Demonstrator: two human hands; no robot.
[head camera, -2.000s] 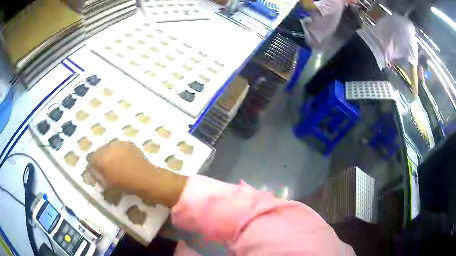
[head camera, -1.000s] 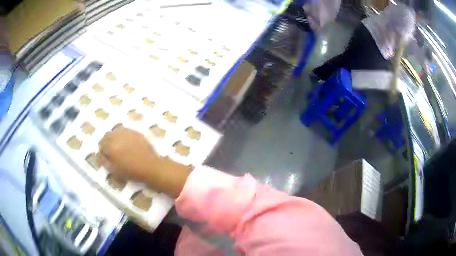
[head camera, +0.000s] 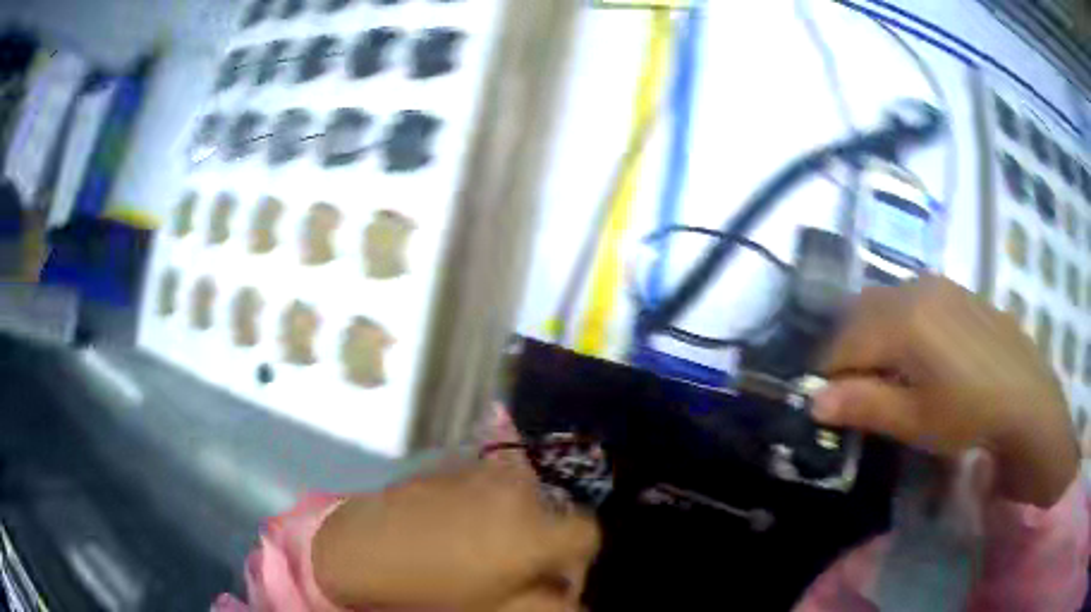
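The picture is blurred. My left hand (head camera: 467, 538) is at the bottom centre, over black cloth, with its fingers curled. A small dark, speckled thing (head camera: 572, 466) with a thin dark line beside it shows at its fingertips; whether it is held is unclear. My right hand (head camera: 957, 383) is at the bench edge, its thumb and finger close together at the small silver-edged fixture (head camera: 826, 440). What lies between them is hidden. The pale meter (head camera: 897, 227) with its lit display stands behind my right hand.
A white foam tray (head camera: 459, 197) at the left holds black parts in its far rows; its near pockets look tan. Another tray (head camera: 1023, 197) is at the right edge. A thick black cable (head camera: 766, 197) curves beside the meter. Yellow tape (head camera: 632, 179) and blue tape run along the white bench.
The view has swung left to the fixture and another tray. My right hand has left the tray pockets and is now at the fixture. My left hand has come into view.
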